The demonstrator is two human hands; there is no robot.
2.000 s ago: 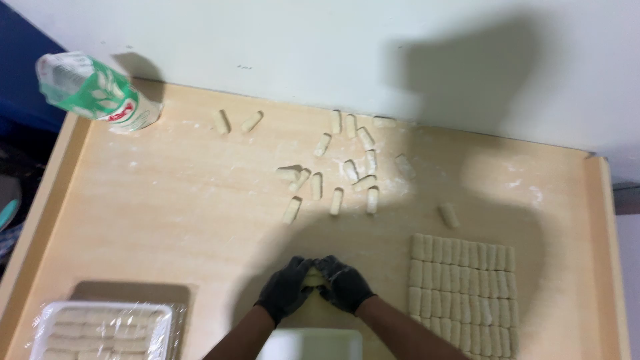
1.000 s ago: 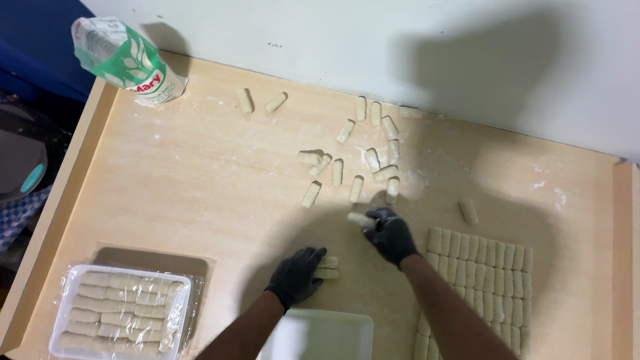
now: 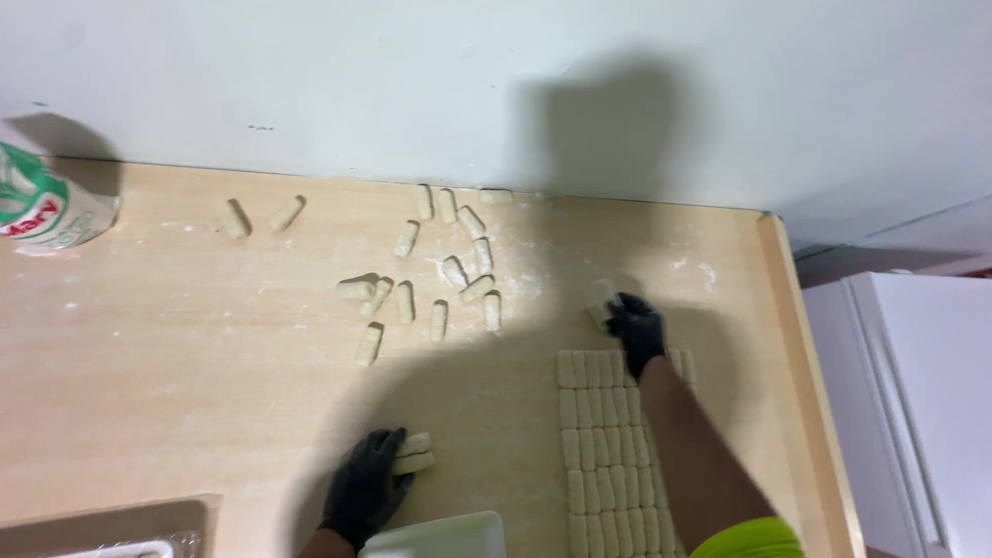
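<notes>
Black gloves cover both hands. My left hand rests on the wooden board with its fingertips against two short dough sticks lying side by side. To the right, above the block of packed dough sticks, my right hand touches dough pieces at its fingertips; how many, and whether it grips them, is unclear. My right forearm hides part of the block. Loose dough sticks lie scattered in the middle of the board, some dusted with flour.
A white tray sits at the near edge beside my left hand. A plastic-wrapped tray is partly visible at lower left. A flour bag stands at far left. Raised wooden edging borders the right side, below the wall.
My right hand has moved right, from near the scattered sticks to above the packed block. My left hand stays by its dough sticks. The view has shifted to the right.
</notes>
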